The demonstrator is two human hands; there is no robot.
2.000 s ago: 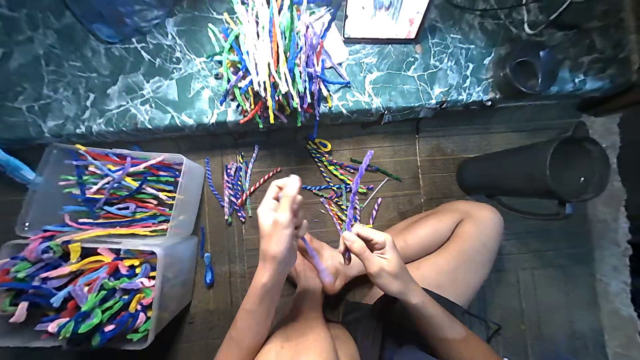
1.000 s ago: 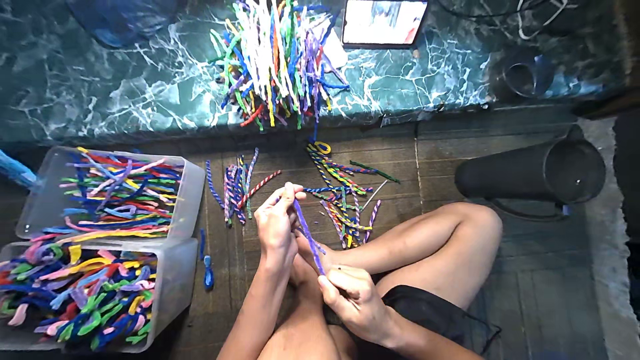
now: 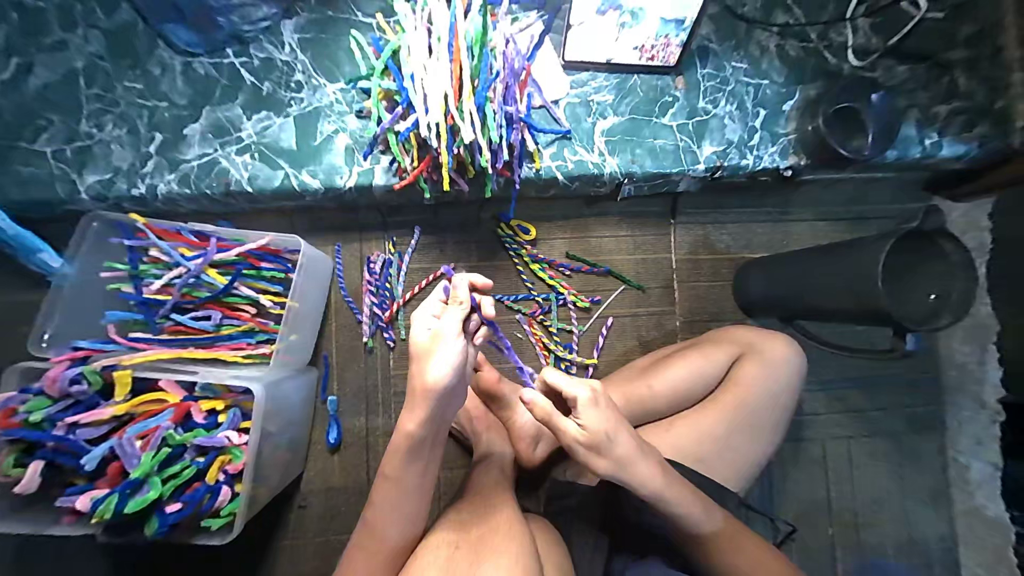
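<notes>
Purple fuzzy pipe cleaners [image 3: 506, 346] run slantwise between my two hands. My left hand [image 3: 450, 336] grips their upper end, with a bit sticking out above the fingers. Lower and to the right, my right hand [image 3: 580, 412] pinches the other end between thumb and fingers. Twisted two-colour pipe cleaners [image 3: 552, 280] lie in a loose heap on the floor beyond my hands. Another group of twisted pieces [image 3: 376, 296] lies behind my left hand, with a red and white one [image 3: 416, 292] near its fingertips. The strands inside my fists are hidden.
Two plastic tubs [image 3: 276, 448] [image 3: 316, 296] of coloured pipe cleaners stand at left, a small blue piece [image 3: 333, 424] beside them. A large bundle of pipe cleaners [image 3: 456, 88] and a lit tablet [image 3: 628, 32] rest on the marbled ledge [image 3: 264, 160]. A dark pitcher [image 3: 824, 280] lies at right.
Two seconds ago my hands held separate purple pieces, one standing upright in my right hand. Now the purple strands stretch between both hands.
</notes>
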